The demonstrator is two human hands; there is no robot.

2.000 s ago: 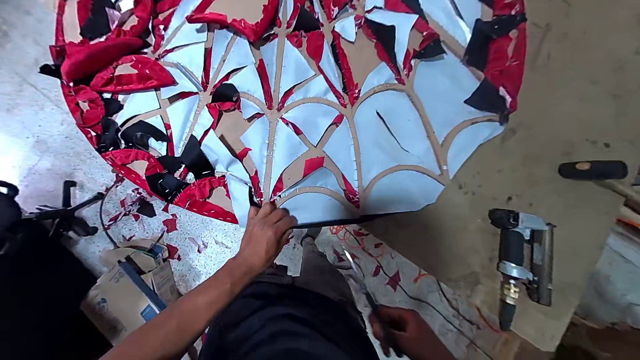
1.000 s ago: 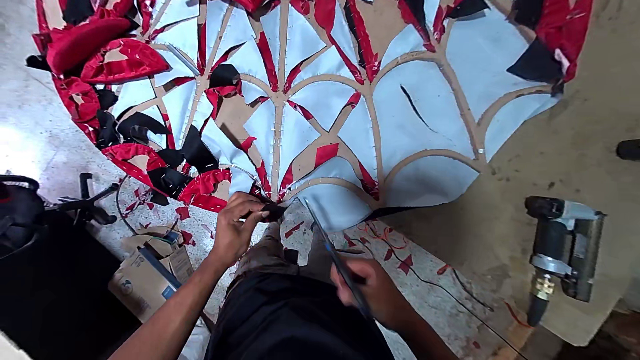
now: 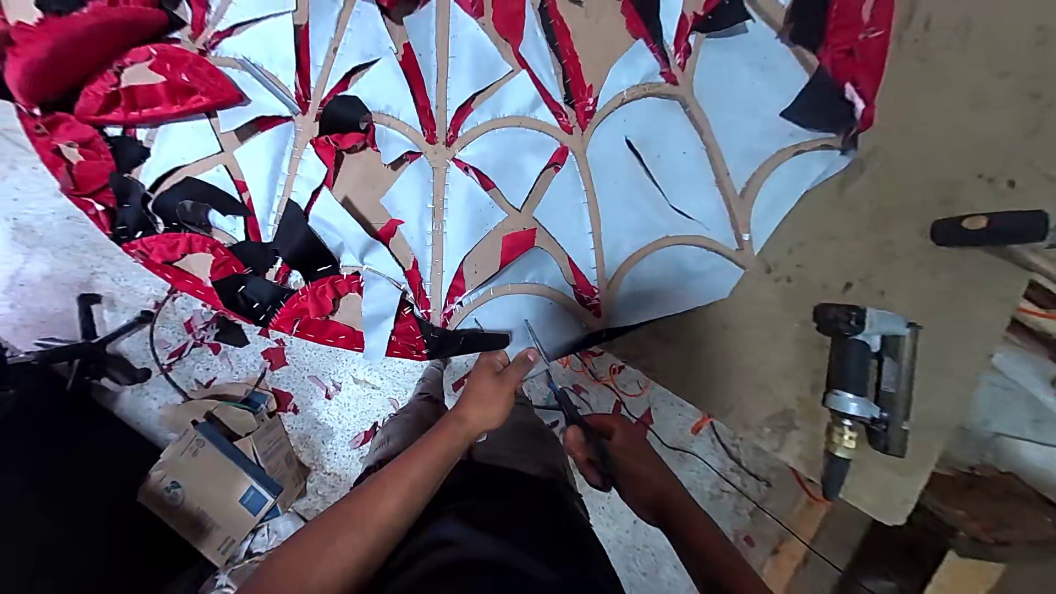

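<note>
Near the bottom rim of a large round panel covered in pale, red and black fabric (image 3: 676, 165), my left hand (image 3: 495, 392) pinches the fabric's lower edge, beside a black strip (image 3: 470, 341). My right hand (image 3: 602, 450) holds scissors (image 3: 561, 392) by their dark handles. The blades point up and left, close to my left fingertips and over the pale fabric. Brown web-like bands with rows of staples divide the panel. Whether the blades touch the fabric cannot be told.
A pneumatic stapler (image 3: 866, 388) lies on the brown tabletop (image 3: 742, 355) at right, below a black-handled tool (image 3: 990, 228). Cardboard boxes (image 3: 210, 491) stand on the speckled floor at lower left, among red scraps (image 3: 274, 356). Cables and orange strands cross the floor below the panel.
My right hand has raised the scissors from below the panel to its lower edge. My left hand has moved rightward along that edge since a second ago.
</note>
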